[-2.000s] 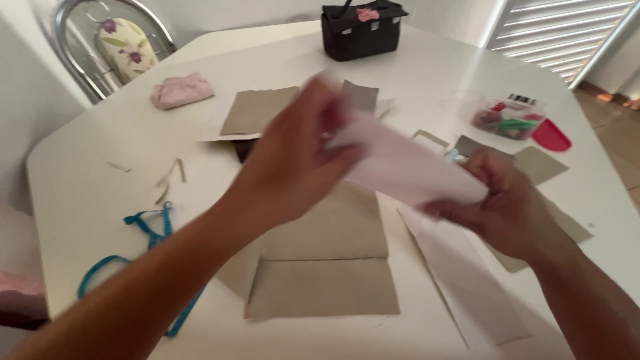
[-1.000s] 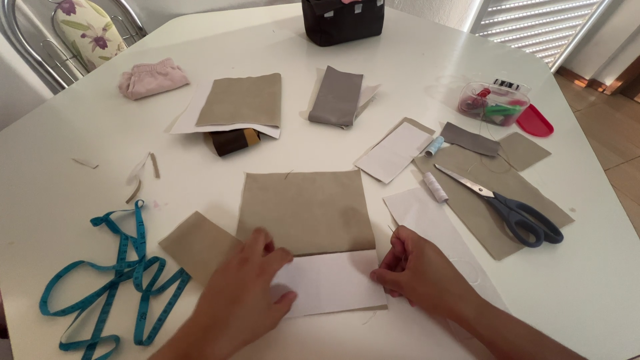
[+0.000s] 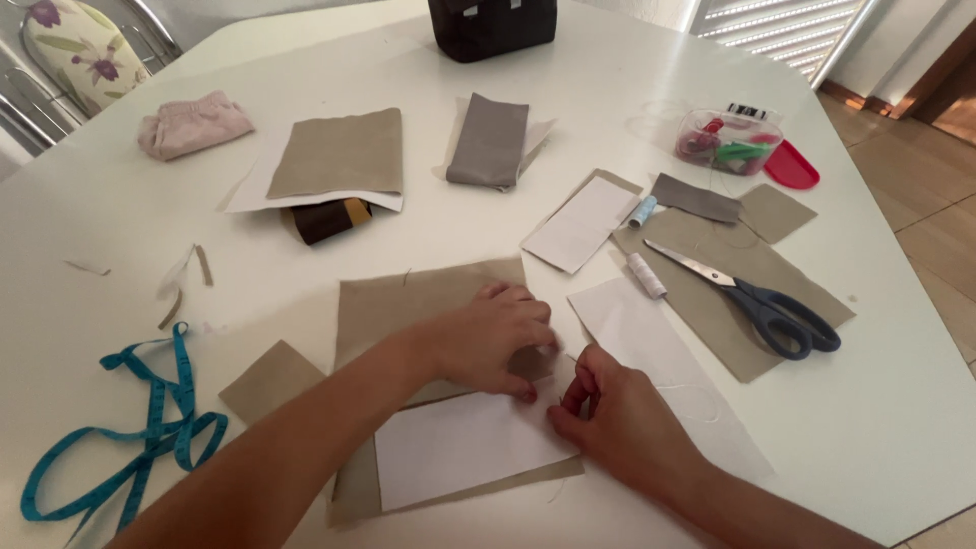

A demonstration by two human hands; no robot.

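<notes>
A white rectangular piece [image 3: 473,446] lies slightly slanted on the lower part of a beige fabric panel [image 3: 381,313]. My left hand [image 3: 507,339] arches over the panel near the white piece's upper right corner, fingers curled down; whether they pinch anything is hidden. At that piece's right edge is my right hand [image 3: 602,404], thumb and fingertips close together; I cannot tell what lies between them. To the right, a white sheet [image 3: 663,358] lies beside dark-handled scissors [image 3: 732,290], which rest on another beige piece [image 3: 770,328]. A small beige square [image 3: 274,377] lies partly behind my left forearm.
A blue tape measure [image 3: 156,412] lies tangled at left. Thread spools [image 3: 646,276], a clear plastic box [image 3: 728,145] and a red lid [image 3: 793,164] are at right. Farther back are folded grey fabric [image 3: 492,141], stacked beige fabric [image 3: 343,152], pink cloth [image 3: 194,126] and a black bag [image 3: 492,27].
My left hand has moved from the white piece's left part to its upper right corner. The white piece has turned slightly, its left end lower. Two seconds ago both hands held a white piece raised.
</notes>
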